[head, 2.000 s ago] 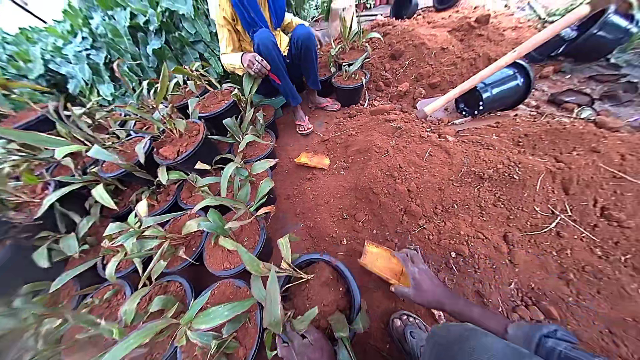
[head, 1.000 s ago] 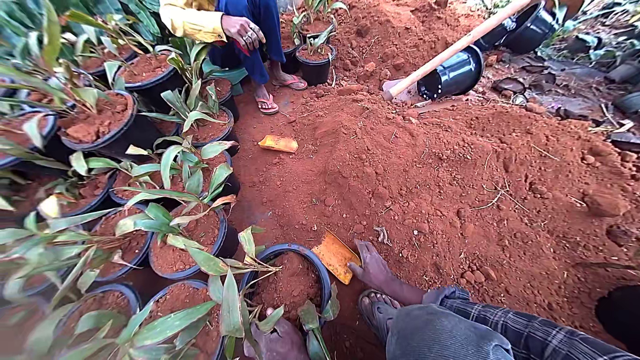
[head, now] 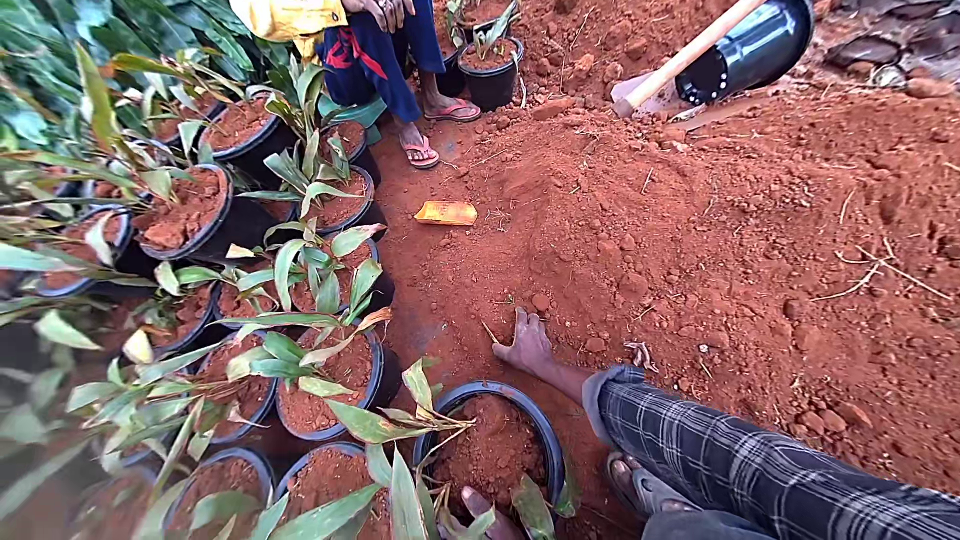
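Observation:
My right hand (head: 529, 346) rests palm down on the loose red soil, fingers apart, with no object visible in it. A thin pale twig or edge shows beside its thumb. Just below and left stands a black plastic pot (head: 556, 442) filled with red soil (head: 495, 448). My left hand (head: 489, 517) is at that pot's near side, partly hidden by the long leaves (head: 405, 491) of a plant; its grip is unclear. Farther forward, a yellow-orange curved plastic piece (head: 446, 214) lies on the ground, apart from both hands.
Potted plants in black pots (head: 379, 375) crowd the left side. A seated person (head: 375, 56) in sandals is at the top. A wooden-handled tool (head: 690, 56) lies by a tipped black pot (head: 750, 52). Mounded soil (head: 712, 247) spreads right; my sandaled foot (head: 649, 484) is near the pot.
My right hand held an orange curved plastic piece in the earlier frames; that piece no longer shows. The hand has moved forward from beside my foot onto the soil. My left hand remains at the pot.

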